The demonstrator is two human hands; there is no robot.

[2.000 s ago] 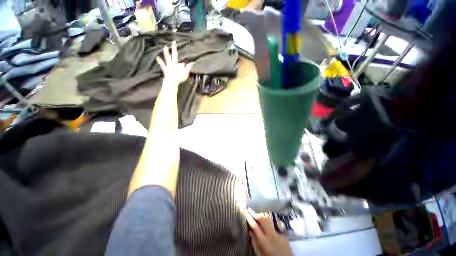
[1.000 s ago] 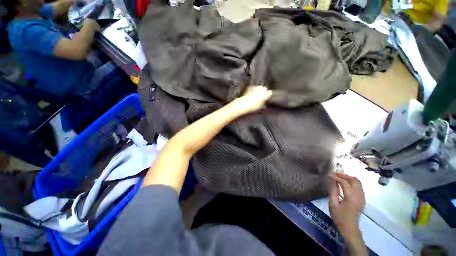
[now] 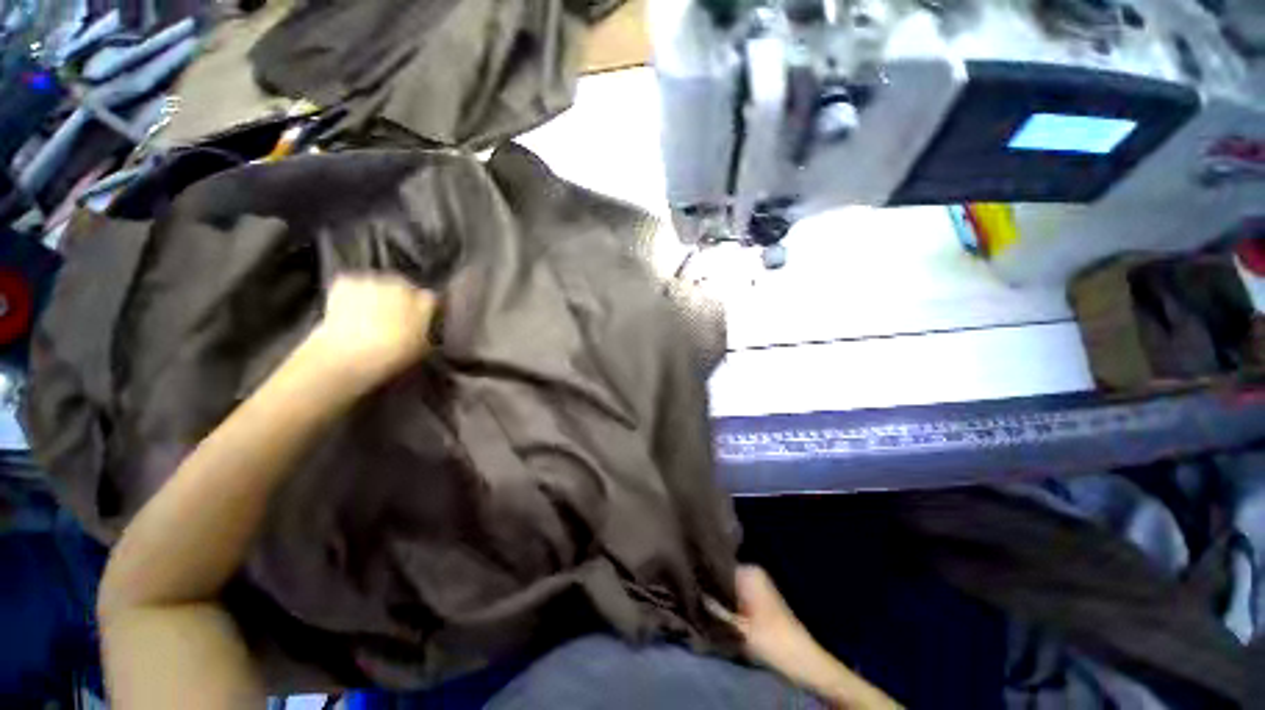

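A large brown-olive garment (image 3: 555, 402) lies in loose folds over the front left of the white machine table and hangs over its edge towards my lap. My left hand (image 3: 377, 326) is closed on the fabric near the upper middle of the garment; its fingers are partly hidden and blurred. My right hand (image 3: 760, 613) grips the garment's lower right edge, below the table's front edge. A netted or dotted part of the fabric (image 3: 680, 278) lies beside the needle area of the sewing machine (image 3: 832, 118). No fabric is seen clearly under the presser foot.
The control panel (image 3: 1047, 132) is lit. A small brown scrap box (image 3: 1158, 322) stands at the right. A measuring tape (image 3: 916, 433) runs along the table's dark front edge. More brown fabric (image 3: 416, 70) lies behind. Dark and pale cloth (image 3: 1110, 569) hangs below right.
The view has turned right and nearer the machine. The garment has been drawn towards my lap, showing its smooth side. My right hand has moved from beside the needle area to below the table edge.
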